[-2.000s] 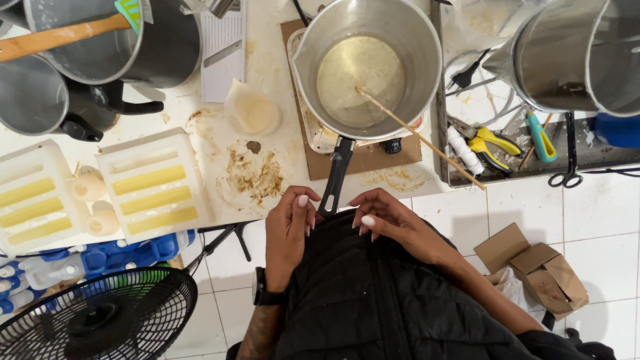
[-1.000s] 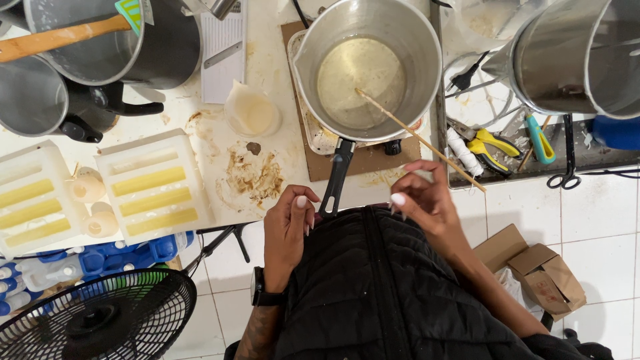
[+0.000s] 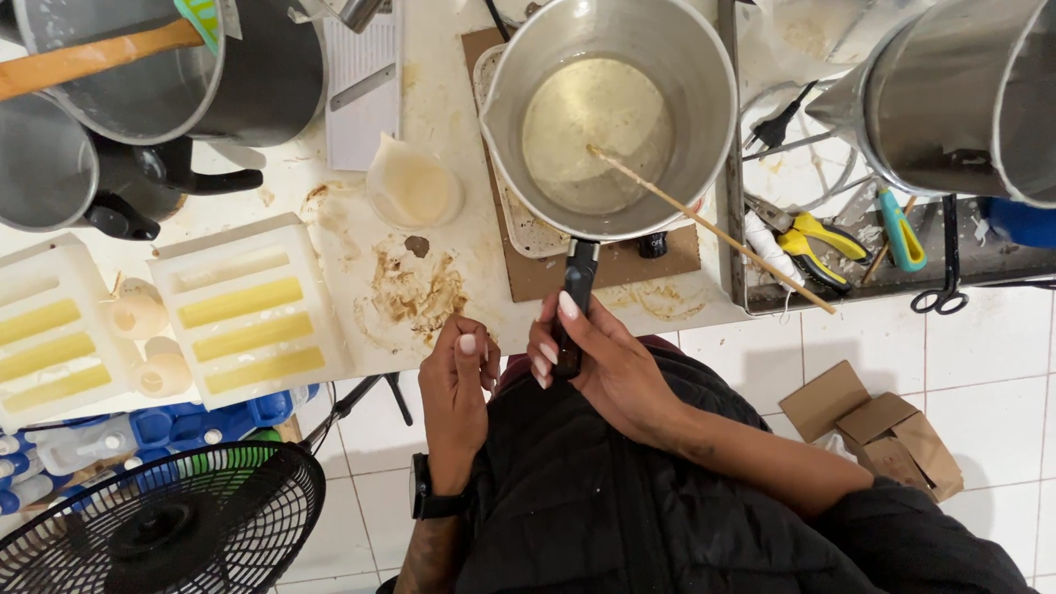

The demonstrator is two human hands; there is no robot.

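My right hand (image 3: 606, 359) is closed around the black handle (image 3: 580, 285) of a metal saucepan (image 3: 709, 99). The pan stands on a small hotplate (image 3: 521, 235) with a black knob, and clear yellowish liquid lies in it. A thin wooden stick (image 3: 714, 227) leans from the liquid over the rim. My left hand (image 3: 458, 396) is by the table's front edge, its fingers curled and nothing seen in them. Beyond it stands a translucent pouring cup (image 3: 412, 186) of pale contents. White molds (image 3: 326, 330) with yellow bars lie at the left.
Dark pots (image 3: 272, 82) with a wooden-handled spatula (image 3: 107, 59) fill the upper left. A black fan (image 3: 165, 528) stands lower left. At right, a metal tray (image 3: 734, 272) holds yellow-black pliers (image 3: 813, 239); scissors (image 3: 940, 301) overhang its edge. A cardboard box (image 3: 899, 445) lies on the floor.
My right hand, raised apart from the pan one second ago, has moved left onto the saucepan's handle and closed on it. My left hand has stayed near the table edge.
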